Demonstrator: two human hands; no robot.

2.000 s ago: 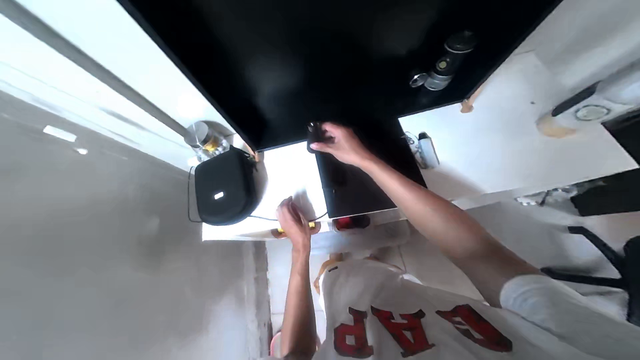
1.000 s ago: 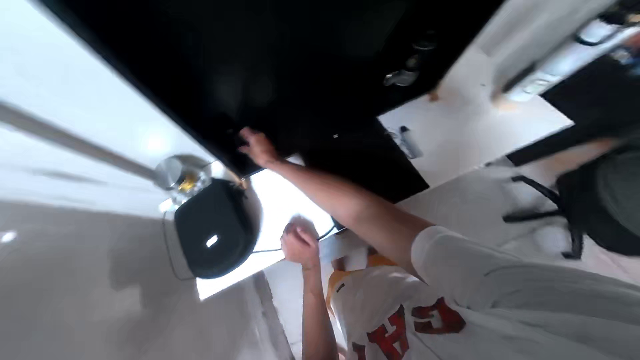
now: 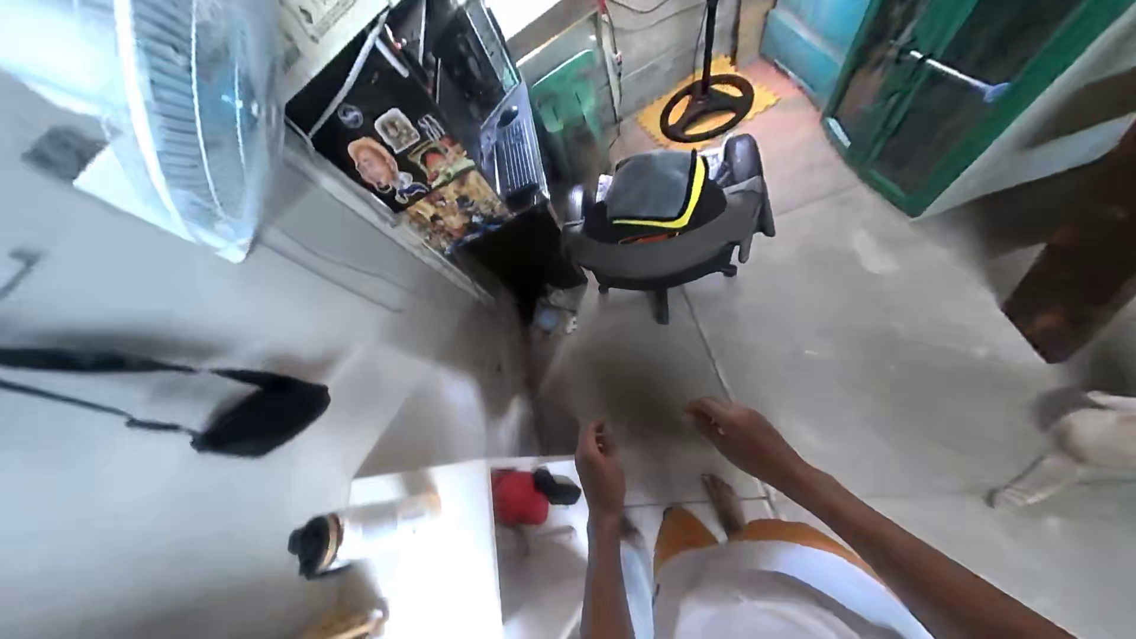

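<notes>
My left hand (image 3: 600,463) hangs over the floor just right of a white table (image 3: 444,568), fingers curled, with no object visible in it. My right hand (image 3: 732,433) is to its right over the grey floor, fingers bent, and nothing shows in it. On the table lies a clear bottle with a dark cap (image 3: 317,543). Below the table edge sit a red item (image 3: 519,497) and a black item (image 3: 556,487), close to my left hand.
An office chair (image 3: 661,240) with a backpack-like item stands ahead. Behind it are a round-based stand (image 3: 706,108) and a green-framed cabinet (image 3: 923,98). An electric fan (image 3: 195,115) is upper left, near a sticker-covered panel (image 3: 382,146). At right is a blurred animal (image 3: 1083,439).
The view has swung far away from the large black surface. My right hand, earlier over that surface, is now above the floor. The black case and the cable are out of view.
</notes>
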